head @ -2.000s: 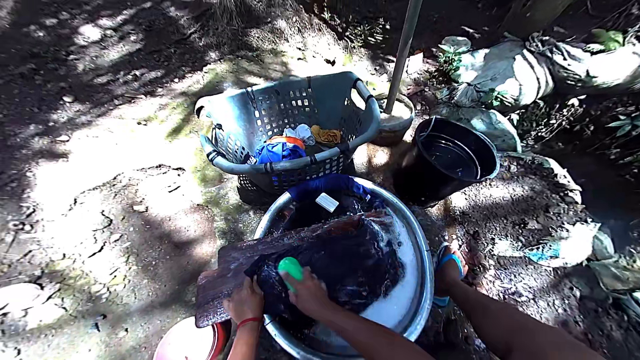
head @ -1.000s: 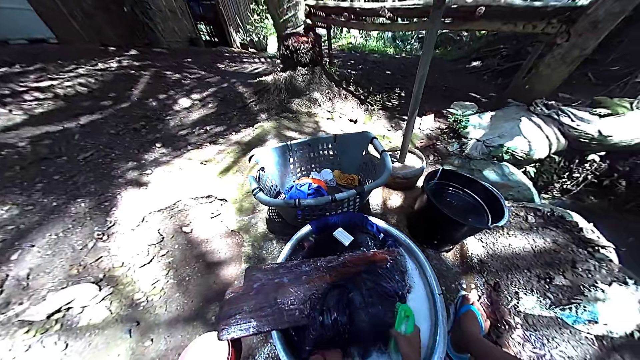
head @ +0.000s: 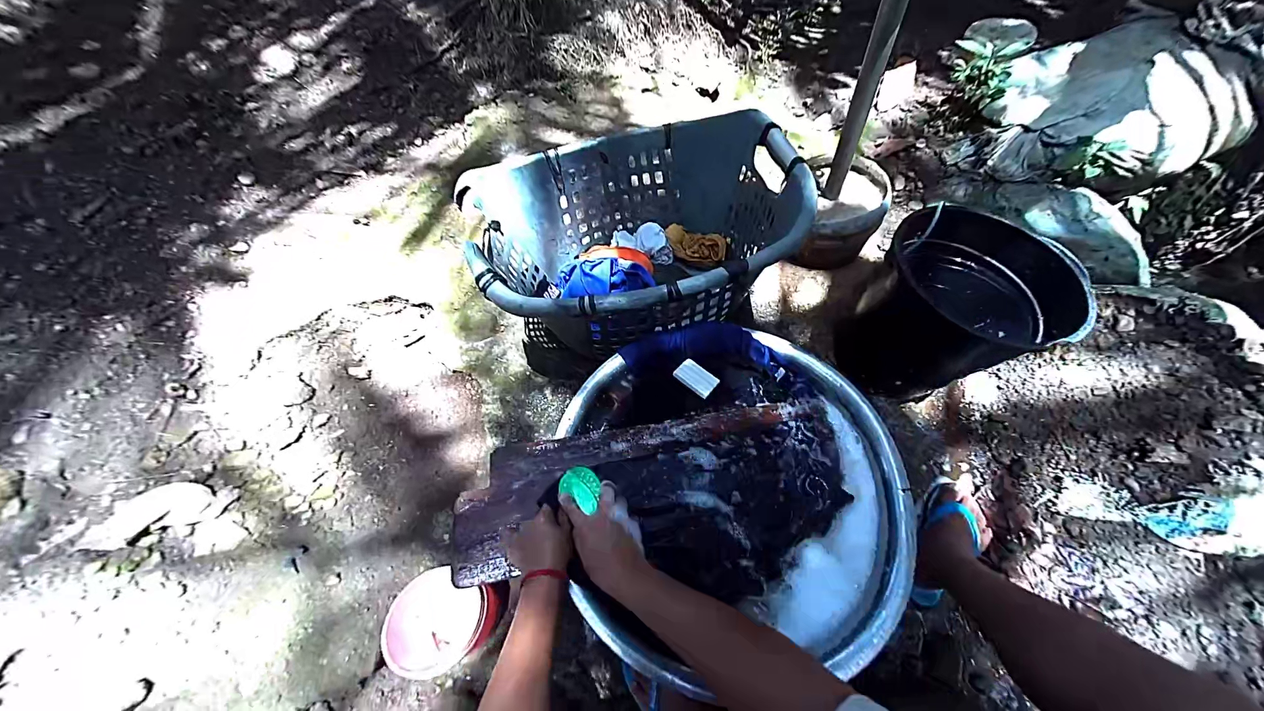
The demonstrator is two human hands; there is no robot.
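Observation:
A dark wet garment (head: 691,523) lies over a wooden board (head: 494,494) that rests across a round metal basin (head: 901,513). My right hand (head: 604,533) is closed on a green brush (head: 581,489) at the garment's left end. Close against it, my left hand (head: 541,541), with a red band at the wrist, seems to grip the garment's edge; its fingertips are partly hidden. White suds (head: 828,583) float at the basin's right side. On dark blue cloth at the far rim sits a pale rectangular bar (head: 696,378).
Behind the basin stands a grey plastic laundry basket (head: 632,301) holding blue, white and yellow cloths. A black bucket (head: 1066,252) of water is at the right, near a pot (head: 869,212) with a pole. A red-rimmed pail (head: 434,622) sits lower left. A sandalled foot (head: 956,518) is beside the basin.
The view has tipped down again since one second ago. The green brush, then at the board's right over the basin, is now at the garment's left end beside my left hand.

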